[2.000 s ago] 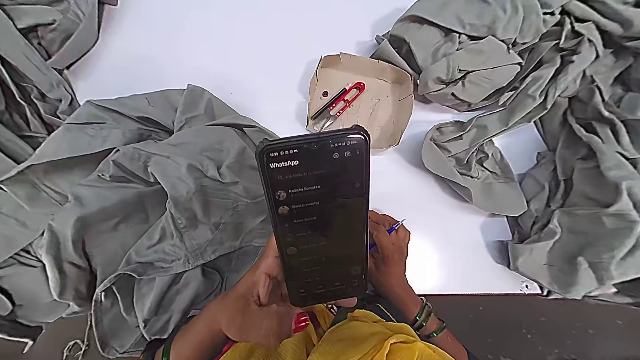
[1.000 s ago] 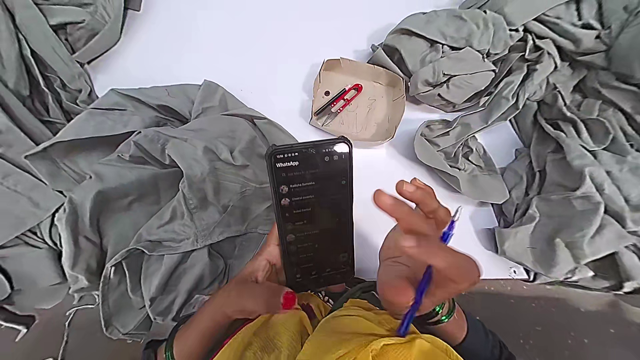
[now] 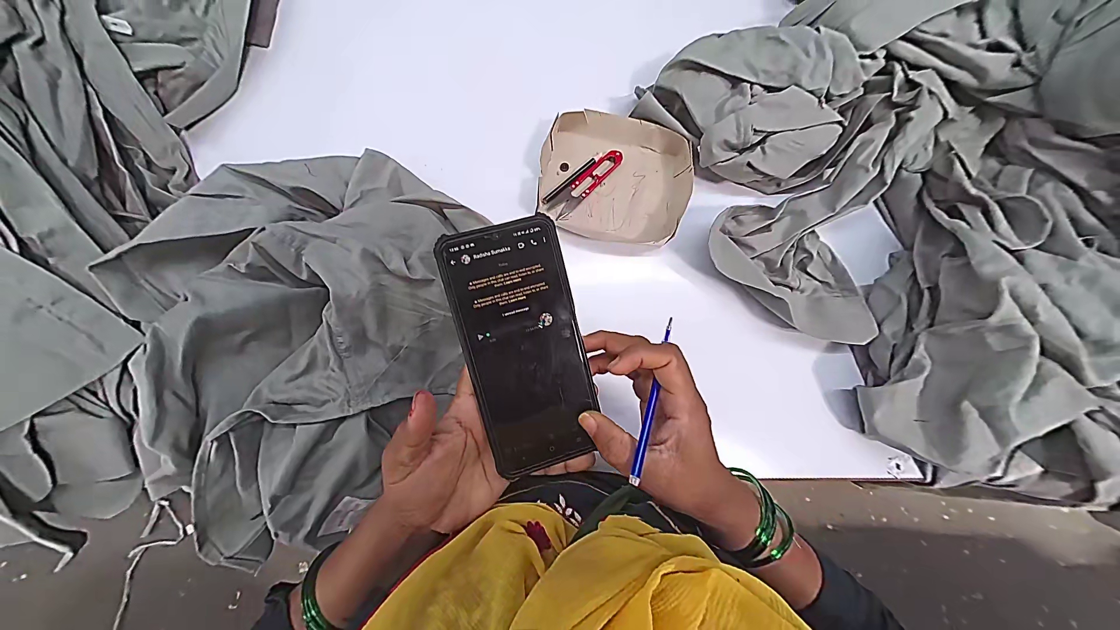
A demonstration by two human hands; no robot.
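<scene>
A black smartphone (image 3: 525,350) with a dark, lit messaging screen lies tilted across my left hand (image 3: 446,464), its lower part on the palm and fingers, the thumb spread off to the left. My right hand (image 3: 669,420) touches the phone's right edge with thumb and fingers. Between the fingers of that same hand is a blue pen (image 3: 647,424), tip pointing up and away from me. Beyond the phone sits a shallow cardboard tray (image 3: 652,206) holding red thread snips (image 3: 599,173), a slim black object (image 3: 567,181) and a small dark round piece (image 3: 563,167).
Grey-green cloth garments (image 3: 289,306) are heaped at the left and hang over the near edge of the white table (image 3: 420,87). Another large pile of the same cloth (image 3: 962,289) covers the right side. Loose cord (image 3: 131,560) dangles at the lower left.
The phone's screen has gone from a list to a single chat. My right hand, raised and apart from the phone one second ago, is now at its right edge, still with the pen.
</scene>
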